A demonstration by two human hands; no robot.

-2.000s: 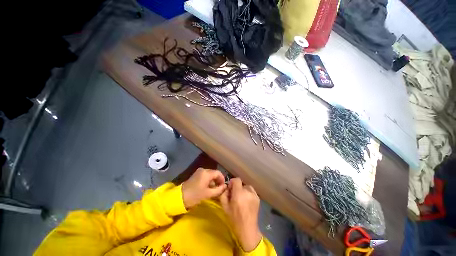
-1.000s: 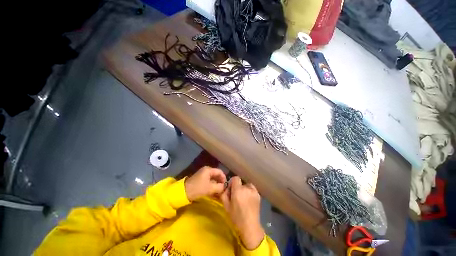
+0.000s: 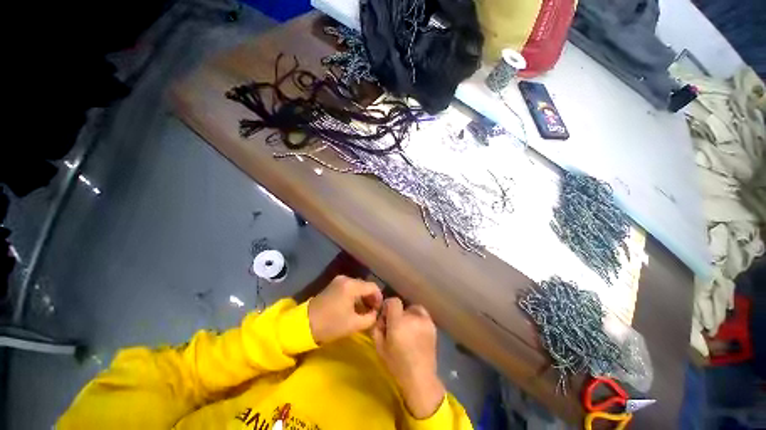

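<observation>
My left hand [image 3: 343, 309] and my right hand [image 3: 405, 338] are close together in front of my chest, just off the table's near edge. The fingertips of both pinch a small, thin dark cord piece [image 3: 382, 302] between them. Most of the cord is hidden by the fingers. Loose grey-lilac cords [image 3: 432, 200] lie fanned at the table's centre, with black cords [image 3: 306, 117] at the left. Two curly grey-green cord heaps lie at the right, one farther [image 3: 590, 222] and one nearer [image 3: 564, 323].
Scissors [image 3: 606, 403] lie at the lower right beside a clear plastic bag [image 3: 634, 361]. A smartphone [image 3: 543, 111] and thread spool [image 3: 506, 70] are on the white board [image 3: 626, 159]. A black plastic bag [image 3: 420, 55] is at the back. A white reel [image 3: 270, 265] is low at left.
Both hands stay together with the cord between the fingertips. The left hand has shifted slightly upward. The view has moved a little.
</observation>
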